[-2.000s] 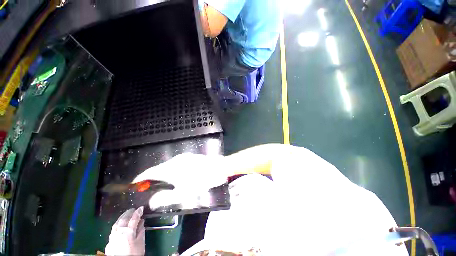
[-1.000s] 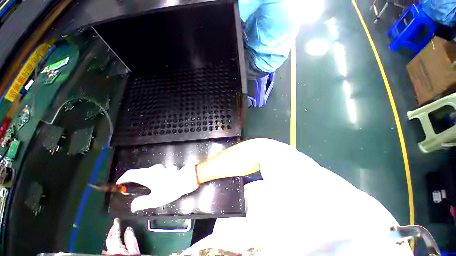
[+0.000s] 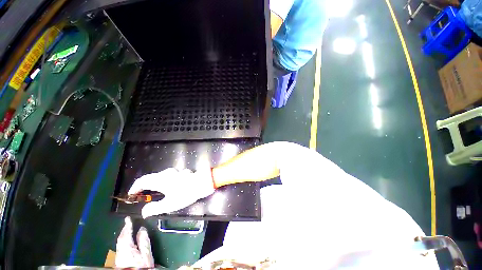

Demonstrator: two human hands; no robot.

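My right hand point(image 3: 177, 191), in a white glove with a red-orange cuff edge, is over the black tray point(image 3: 238, 198). It holds the diagonal cutters point(image 3: 147, 198), whose orange handle shows between thumb and fingers and whose jaws point left. My left hand point(image 3: 133, 248), in a white glove, is just below the tray's front left edge, with its fingers apart and pointing up. Its lower part is cut off by the frame's bottom. I see no board in it. Tiny bright clippings lie on the tray.
The black perforated box point(image 3: 195, 105) stands behind the tray. A conveyor point(image 3: 63, 174) with spaced green boards point(image 3: 91, 132) runs at the left. A pale metal handle point(image 3: 181, 230) is at the tray's front. A person in blue point(image 3: 302, 37) sits beyond the box. Stools and a carton point(image 3: 462, 79) stand at right.
My right hand with the cutters has drawn back from its blurred earlier position and turned slightly. My left hand has dropped away from the tray edge, its fingers now spread. The view has shifted.
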